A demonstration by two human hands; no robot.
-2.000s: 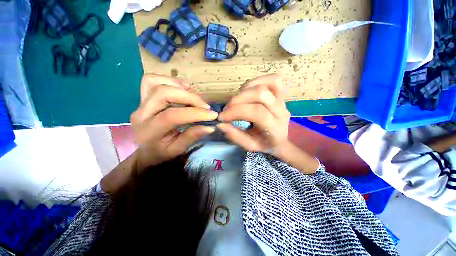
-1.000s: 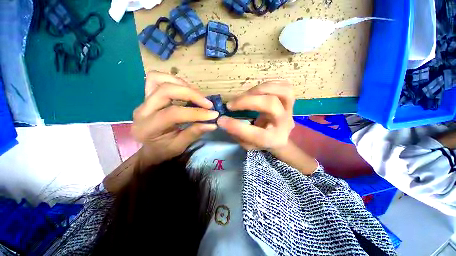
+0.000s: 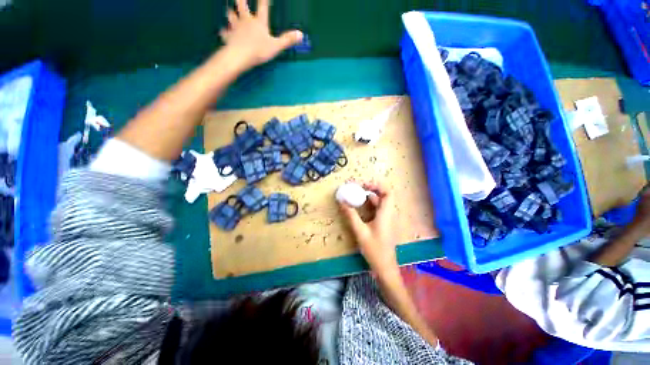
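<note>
My left hand (image 3: 249, 36) is stretched far forward over the dark green surface, fingers spread. A small plaid piece (image 3: 304, 44) lies at its thumb tip; whether they touch is unclear. My right hand (image 3: 372, 221) is low over the tan board (image 3: 321, 246), its fingers round a white glue bottle (image 3: 351, 194). The bottle's nozzle is not clearly seen. A cluster of plaid hair ties (image 3: 296, 135) with black loops lies on the board's left half, and several more (image 3: 249, 199) lie nearer me.
A blue bin (image 3: 463, 232) heaped with plaid pieces stands right of the board. A second white bottle or container (image 3: 369, 130) lies at the back. A white cloth (image 3: 207, 177) is at the board's left edge. A blue tray (image 3: 32, 178) is far left. Another person's arm (image 3: 616, 246) is at right.
The view has shifted forward. My hands have parted from the plaid piece they held together. My left hand has reached far forward and opened; my right hand has taken hold of the white bottle.
</note>
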